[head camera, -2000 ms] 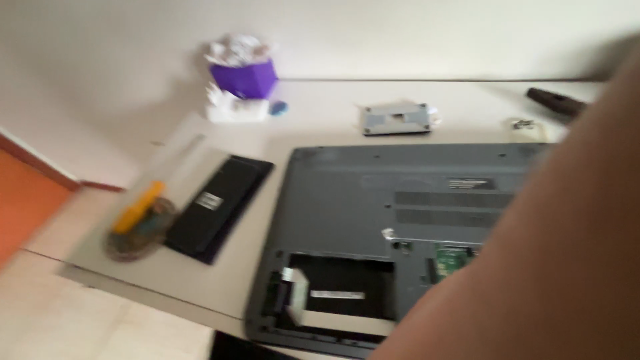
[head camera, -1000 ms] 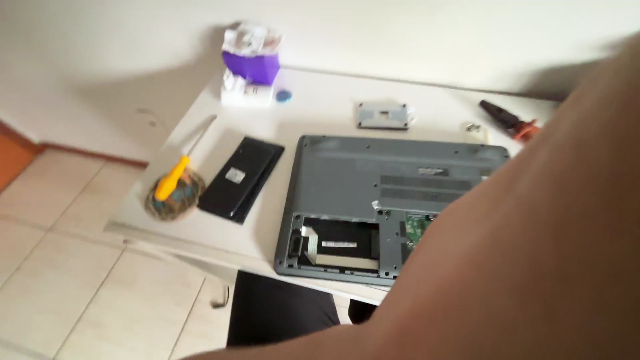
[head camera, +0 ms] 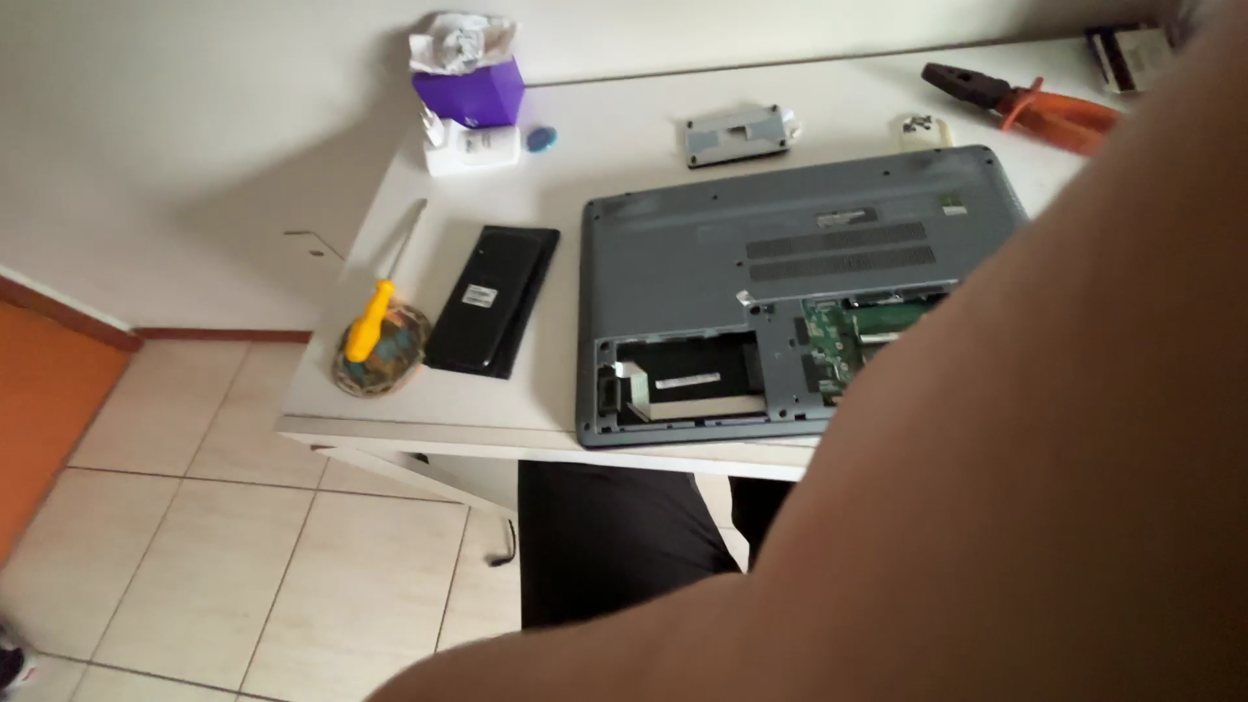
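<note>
Neither my left hand nor my right hand shows; a bare arm, large and close, fills the right and lower part of the view. Behind it a grey laptop [head camera: 673,263] lies bottom up on the white desk, its drive bay [head camera: 692,380] uncovered, with a white ribbon cable inside. A green circuit board [head camera: 829,341] shows in a second opening, partly hidden by the arm. Left of the laptop lies a black smartphone [head camera: 497,322] on a dark flat case. A screwdriver with a yellow handle [head camera: 370,322] rests on a round patterned object [head camera: 400,336].
Combination pliers with orange handles [head camera: 1058,115] lie at the back right, near small screws [head camera: 919,125] on a pale piece. A metal drive caddy [head camera: 738,138] sits behind the laptop. At the back left are a purple box [head camera: 478,93], a white bottle [head camera: 478,146] and a blue disc [head camera: 541,138].
The view has shifted, so more of the desk's right side and the floor shows. The laptop and the things around it keep their places on the desk.
</note>
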